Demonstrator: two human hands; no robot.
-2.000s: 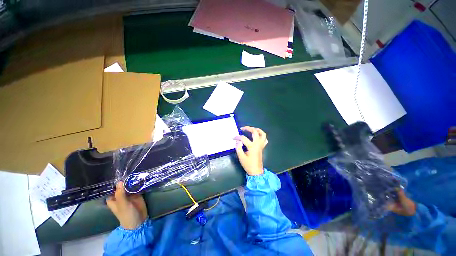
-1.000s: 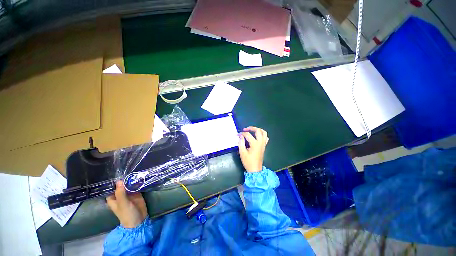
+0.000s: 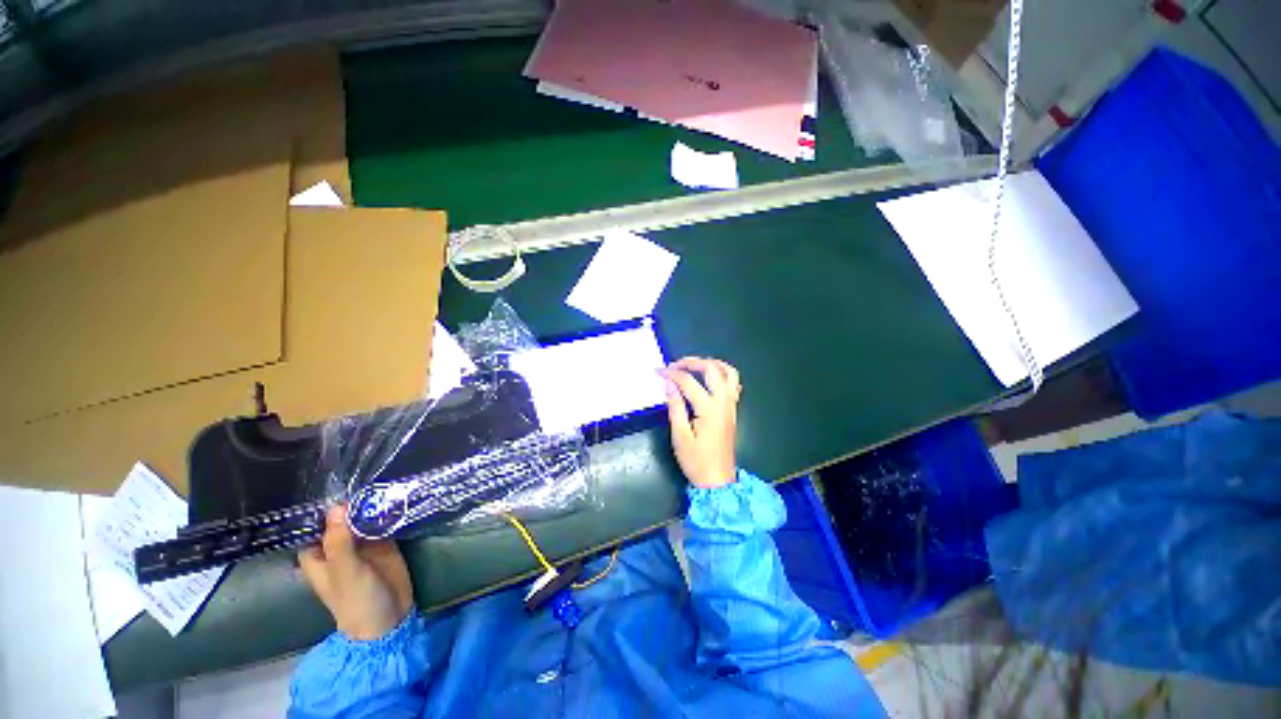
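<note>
A black plastic unit [image 3: 260, 471] lies at the front left of the green bench, slotted strip towards me. A clear poly bag [image 3: 555, 485] covers its right part, with a looped cable [image 3: 408, 506] showing in it. My left hand [image 3: 354, 573] grips the unit's near edge, thumb on top; its other fingers are partly hidden below. A tablet [image 3: 590, 382] with a bright white screen lies right of the unit. My right hand [image 3: 705, 414] is at the tablet's right edge, fingers bent and fingertips touching or just over it, holding nothing visible.
Cardboard sheets [image 3: 155, 267] lie back left, a printed sheet [image 3: 148, 541] at left. A tape roll [image 3: 486, 259] and white paper [image 3: 622, 277] lie behind the tablet. Pink sheets [image 3: 688, 70] lie at the back. Blue bin [image 3: 906, 520] is below the right edge; another person's blue sleeve [image 3: 1138, 548] is at right.
The other person's hand with a bagged unit at right has left the view. My right hand has shifted slightly at the tablet's edge. My left hand and the unit have barely moved.
</note>
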